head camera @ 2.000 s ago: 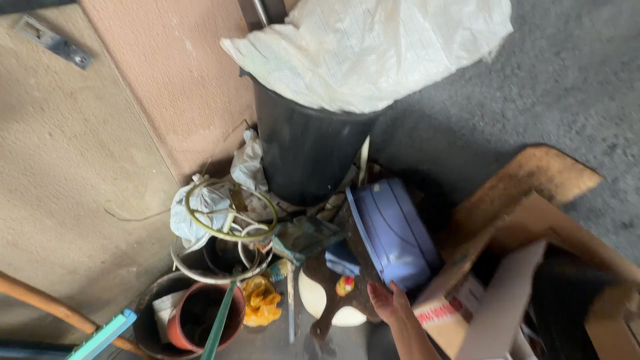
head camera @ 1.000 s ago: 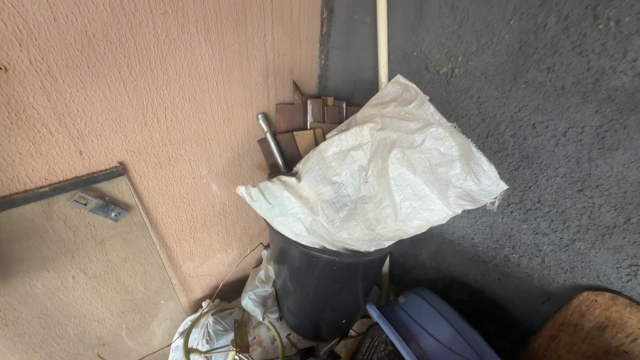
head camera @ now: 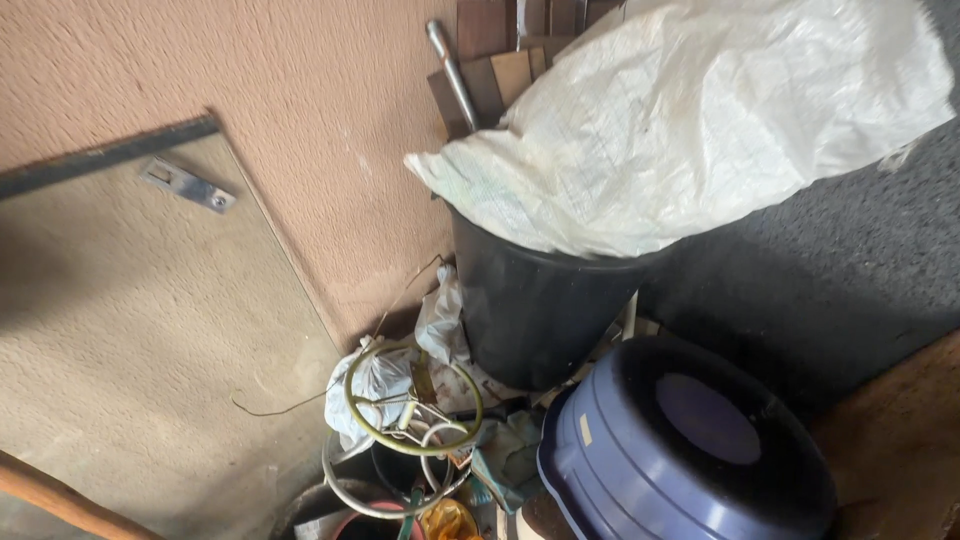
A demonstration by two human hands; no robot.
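Neither of my hands shows in the head view. A blue plastic basin [head camera: 637, 450] lies tipped on its side at the lower right, its dark, dirty base facing up and to the right. Behind it stands a tall black plastic bin [head camera: 536, 315]. A white woven plastic sack [head camera: 675, 127] drapes over the bin's mouth. A metal tube [head camera: 452, 75] and several wooden pieces [head camera: 512, 75] rise behind the sack. Left of the basin are a yellow-green ring [head camera: 352, 405], a whitish ring [head camera: 337, 484] and knotted plastic bags [head camera: 442, 319].
A glass-like panel [head camera: 150, 300] with a metal fitting [head camera: 187, 185] leans on the pink textured wall [head camera: 337, 112]. A wooden handle [head camera: 67, 499] crosses the lower left. A reddish pot [head camera: 352, 521] and yellow cloth [head camera: 448, 519] sit low. A brown board [head camera: 892, 442] stands at right.
The hand seen beside the blue basin two seconds ago is out of view. The view has swung up and then partly back down. The basin now shows its underside more fully.
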